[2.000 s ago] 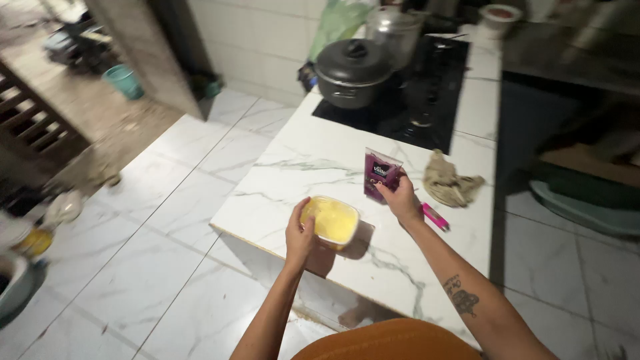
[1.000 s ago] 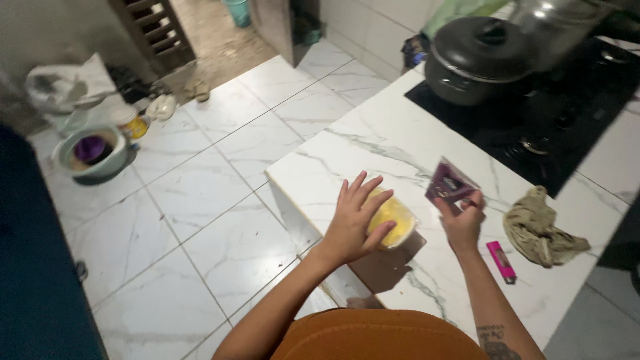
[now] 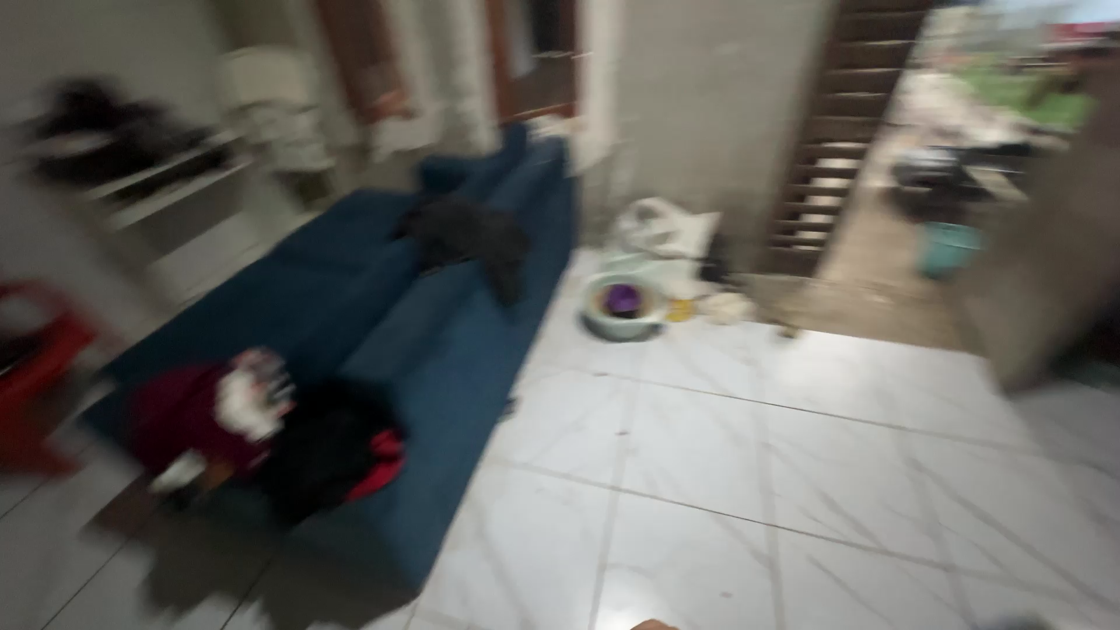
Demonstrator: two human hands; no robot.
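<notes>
Neither my left hand nor my right hand can be made out in the head view. A small skin-coloured sliver [image 3: 654, 625] pokes in at the bottom edge; too little of it shows to tell what it is. The counter, the tub and the purple packet lie outside this view, so what my hands hold is hidden. The picture is blurred. A blue sofa [image 3: 464, 385] fills the left middle, with a dark cloth [image 3: 468, 236] over its back part and a heap of black and red clothing [image 3: 328, 451] on its near end.
White tiled floor [image 3: 700, 455] spreads to the right of the sofa. A pale basin [image 3: 623, 328] holding something purple stands by the far wall, near a white bag [image 3: 669, 232]. Beyond a doorway is a teal bucket [image 3: 949, 249]. A red chair-like object [image 3: 39, 394] is at the far left.
The view has swung far to the left, away from the counter and stove. Both hands, the tub of yellow content and the purple packet were visible earlier and are now out of sight.
</notes>
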